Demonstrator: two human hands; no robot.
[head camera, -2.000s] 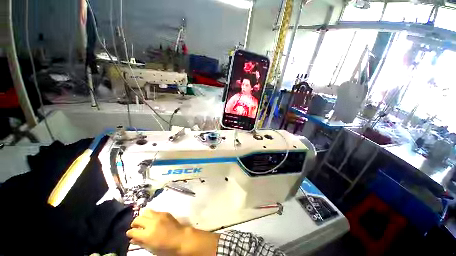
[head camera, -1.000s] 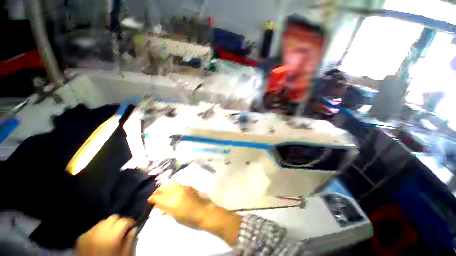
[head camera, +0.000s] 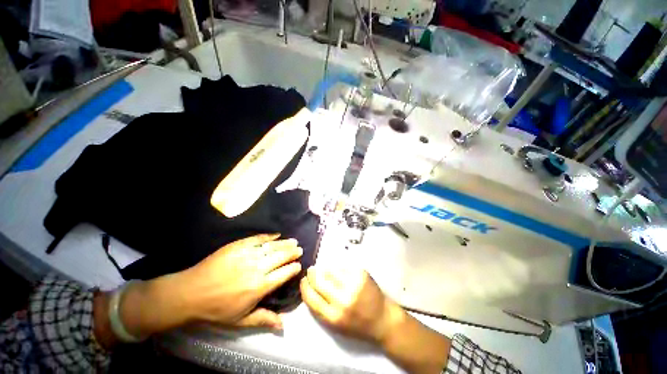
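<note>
A black fabric piece (head camera: 168, 161) lies spread on the white table left of the needle, its right edge by the presser foot area (head camera: 355, 219) of the lockstitch machine (head camera: 483, 256). My left hand (head camera: 234, 281) lies palm down on the fabric's near part, fingers spread, with the thumb apart near its lower edge. My right hand (head camera: 344, 296) has curled fingertips pinching the fabric's right edge, just in front of the needle; the exact grip is partly hidden. The glowing yellow sewing lamp (head camera: 259, 168) hangs over the fabric.
A blue strip (head camera: 73, 128) lies on the table at far left. A crumpled clear plastic bag (head camera: 468, 73) is behind the head. A thin dark rod (head camera: 468, 321) lies along the bed front. The ruler-marked table edge (head camera: 241, 361) is nearest me. Part of a phone shows at far right.
The view has turned left and down, closer to the fabric. My left hand, barely visible at first, now lies fully in view on the fabric. My right hand stays near the needle.
</note>
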